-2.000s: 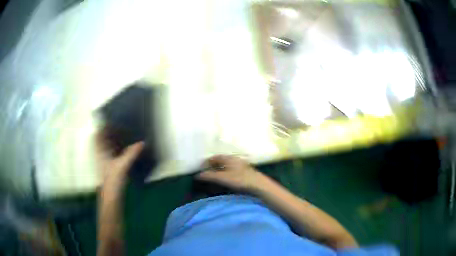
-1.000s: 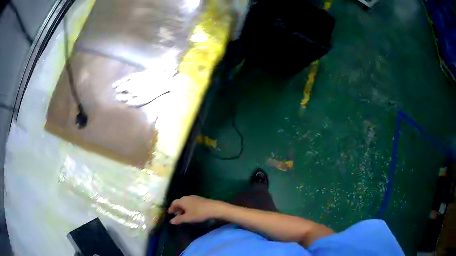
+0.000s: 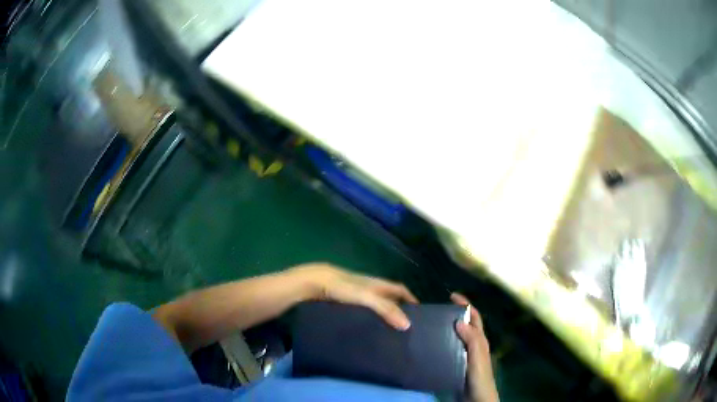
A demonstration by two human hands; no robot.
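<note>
A dark grey rectangular box (image 3: 376, 349) is held close to my body at the bottom centre, off the table. My left hand (image 3: 365, 294) lies on its upper long side, fingers over the top face. My right hand (image 3: 474, 345) grips its right end, with the thumb or a finger at the corner. The box's lower edge is hidden by my blue clothing.
The pale table (image 3: 440, 94) runs diagonally ahead, strongly glaring. A brown board (image 3: 586, 206) under film bears a black plug (image 3: 612, 179) and a white limp thing, perhaps a glove (image 3: 630, 279). A blue object (image 3: 358, 188) shows beneath the table edge.
The view has swung left from the floor and bin. The box, earlier on the table, is now in both hands at my body. My right hand has moved from the table edge onto the box.
</note>
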